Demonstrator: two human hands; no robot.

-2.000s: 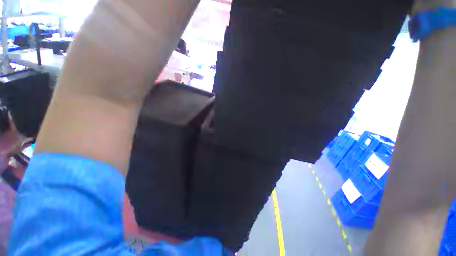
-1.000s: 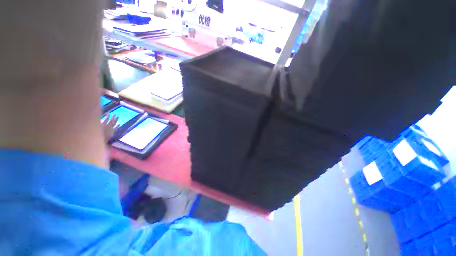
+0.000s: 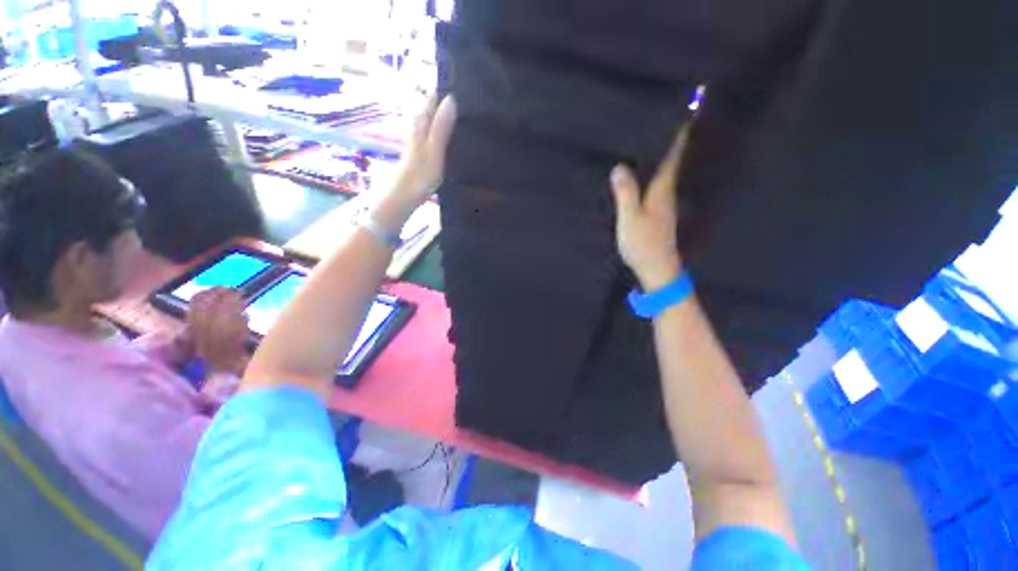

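Note:
A tall stack of black foam trays (image 3: 536, 257) stands on the red bench edge in front of me, its top cut off by the frame. A second black mass (image 3: 848, 145) adjoins it on the right. My left hand (image 3: 430, 151) is against the stack's left side, thumb up, its fingers partly hidden. My right hand (image 3: 650, 218), with a blue wrist band, is on the stack's right part near the dark gap, thumb raised and fingers extended. The stack is between my two hands.
A seated person in pink (image 3: 101, 390) is at the left, hands over tablets (image 3: 229, 273) on the red bench (image 3: 419, 374). Another black stack (image 3: 184, 184) stands behind. Blue crates (image 3: 893, 379) are at the right beyond a yellow-lined aisle (image 3: 809, 446).
Both hands have come into view on the stack; my arms were close to the camera before. The seated person now shows at the left. The black mass at the upper right still adjoins the stack.

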